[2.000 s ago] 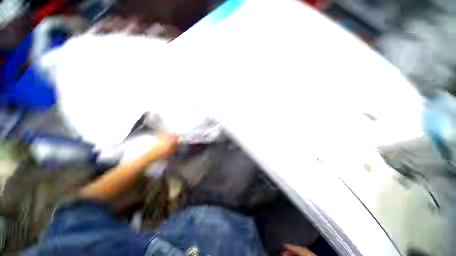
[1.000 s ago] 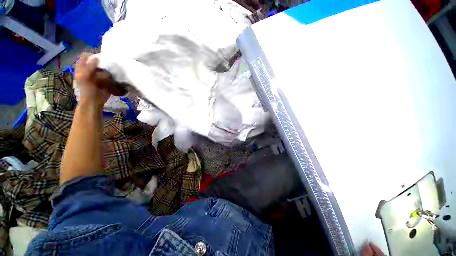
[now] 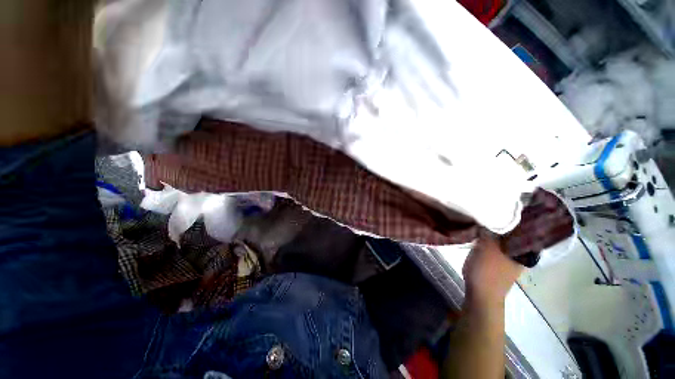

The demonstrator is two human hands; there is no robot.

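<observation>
A garment piece with red-brown checked fabric (image 3: 311, 166) and white padding (image 3: 296, 66) stretches across the view, over the white table. My right hand (image 3: 492, 270) grips its checked edge at the right, near the sewing machine. A dark object shows beside the fingers; I cannot tell what it is. My left forearm is large and blurred at the upper left edge; my left hand is not visible, cut off by the frame or behind the padding.
The white sewing machine (image 3: 592, 174) with blue stripe stands at the right. The white table (image 3: 474, 66) lies beneath the garment. Tan and black plaid garments (image 3: 159, 255) are heaped at lower left beside my denim lap (image 3: 296, 326). White fluffy material (image 3: 618, 92) lies at upper right.
The white padded piece has come from the left heap across the table, its red-brown checked side now showing. My right hand has come into view and taken hold of it. My left arm is nearer the camera.
</observation>
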